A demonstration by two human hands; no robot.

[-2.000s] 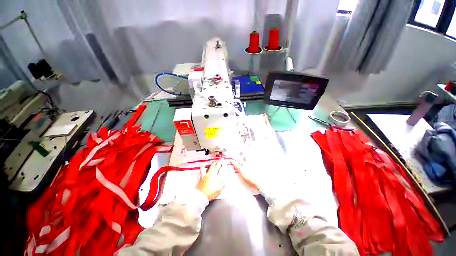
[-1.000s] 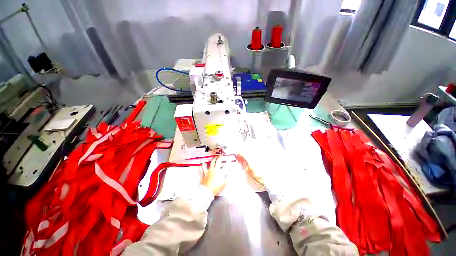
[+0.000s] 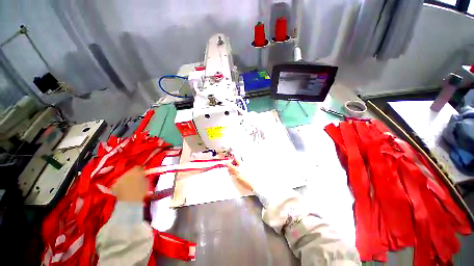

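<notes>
A red strap with a pale stripe [image 3: 182,167] runs from the left pile to the area under the sewing machine head [image 3: 212,127]. My left hand [image 3: 131,185] is blurred, at the right side of the left pile of red straps [image 3: 86,179], at the strap's left end; its fingers are too blurred to tell their grip. My right hand [image 3: 241,176] is beside the needle area, its fingertips at the strap's right end. The bright glare hides part of it. The needle and clamp are too small to make out.
The right pile of red straps [image 3: 384,182] lies to the right on the table. A control panel [image 3: 303,83], a tape roll [image 3: 355,108] and a blue box [image 3: 255,81] stand or lie behind. Two red thread cones [image 3: 281,29] are at the back. A blue air hose [image 3: 165,87] loops left of the head.
My left hand has moved left from the needle area to the left pile. The strap's curved part is now a straighter line. A strap end now lies at the table's front. My right hand remains by the needle.
</notes>
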